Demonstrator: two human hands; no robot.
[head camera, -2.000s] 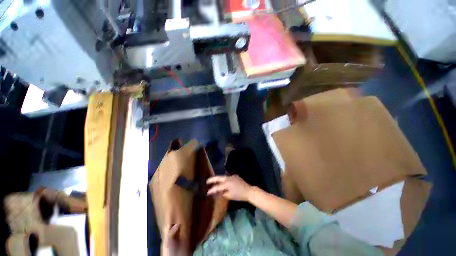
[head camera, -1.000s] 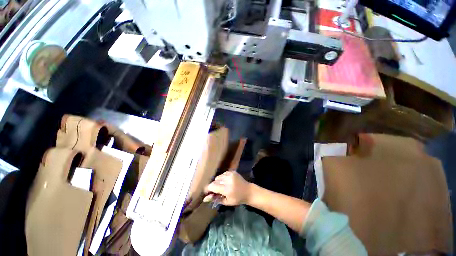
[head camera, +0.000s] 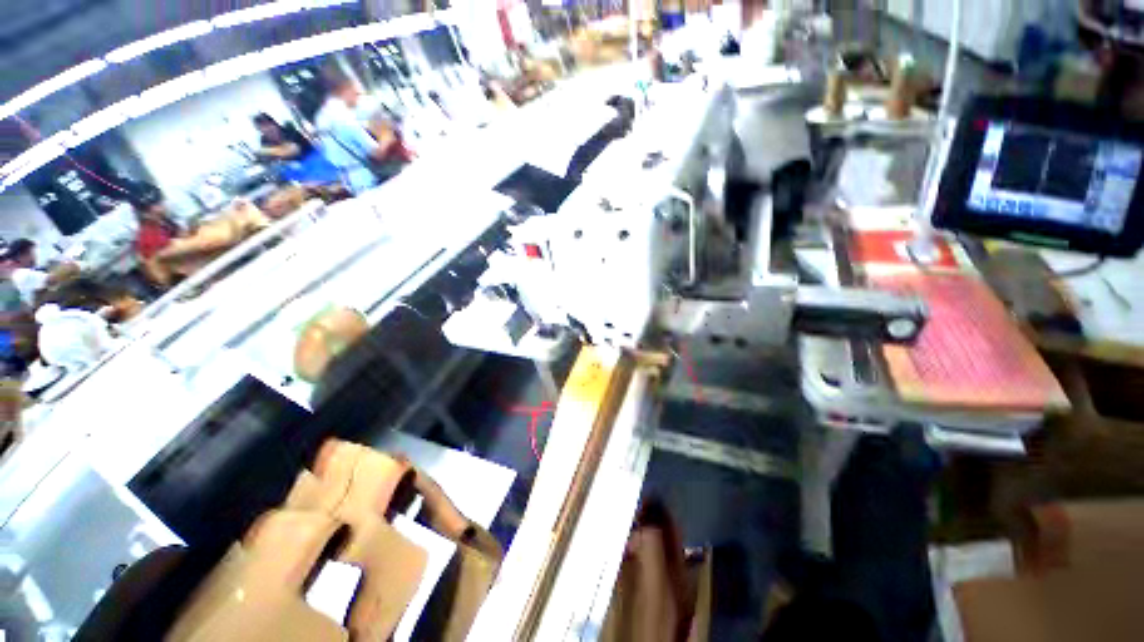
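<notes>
A tan bag panel (head camera: 650, 583) hangs at the right side of the machine arm (head camera: 512, 589), cut off by the bottom edge. The yellow template (head camera: 587, 391) with its long slot lies on the arm and runs up to the white sewing head (head camera: 609, 263). The needle area is too blurred to tell. Neither my left hand nor my right hand is in view.
Stacked tan panels (head camera: 295, 564) with dark curved openings lie left of the arm. A tan pile (head camera: 1066, 583) is at lower right. The control screen (head camera: 1044, 173) stands at right, above a pink-topped block (head camera: 972, 339). Several people are at tables at upper left.
The view has tilted up, showing the factory floor and the whole screen. My right hand, seen before at the tan panel beside the arm, has left the picture.
</notes>
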